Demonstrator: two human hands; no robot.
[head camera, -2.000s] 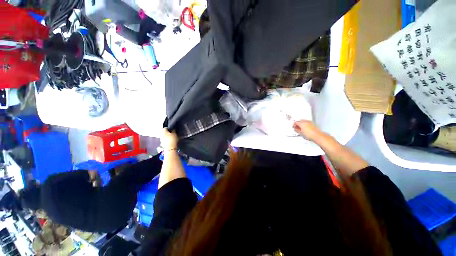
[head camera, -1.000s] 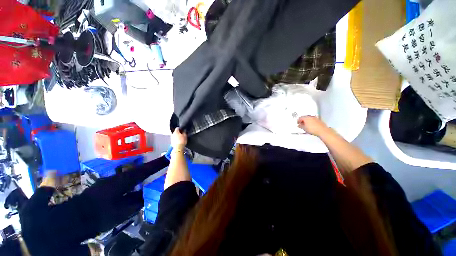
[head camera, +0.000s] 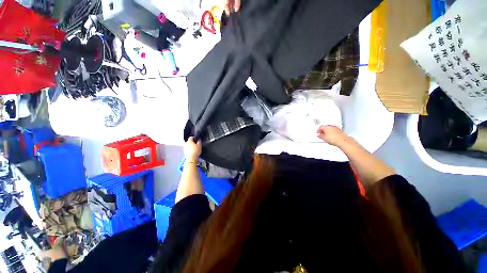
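Note:
A dark grey garment piece (head camera: 224, 69) lies spread over the white table (head camera: 160, 114), its lower end hanging at the near edge with a plaid strip (head camera: 228, 129) showing. My left hand (head camera: 193, 147) grips its lower left edge. My right hand (head camera: 330, 134) is at a whitish crinkled plastic bag (head camera: 307, 120), fingers together on its right side; whether it pinches the bag is unclear. A small white tag (head camera: 251, 83) shows on the dark cloth. A brown-black plaid garment (head camera: 334, 64) lies partly under the grey piece.
Another person's hand (head camera: 232, 6) is at the cloth's far edge. A sewing machine (head camera: 136, 21) and red-orange loops (head camera: 208, 21) are at upper left, cardboard (head camera: 400, 80) and a printed tote (head camera: 454, 58) at right. A red stool (head camera: 132, 154) and blue crates (head camera: 120, 200) stand lower left.
A hand has appeared at the cloth's far edge. The dark-clothed person at lower left has moved down, uncovering a blue crate. My hands keep nearly the same places on cloth and bag.

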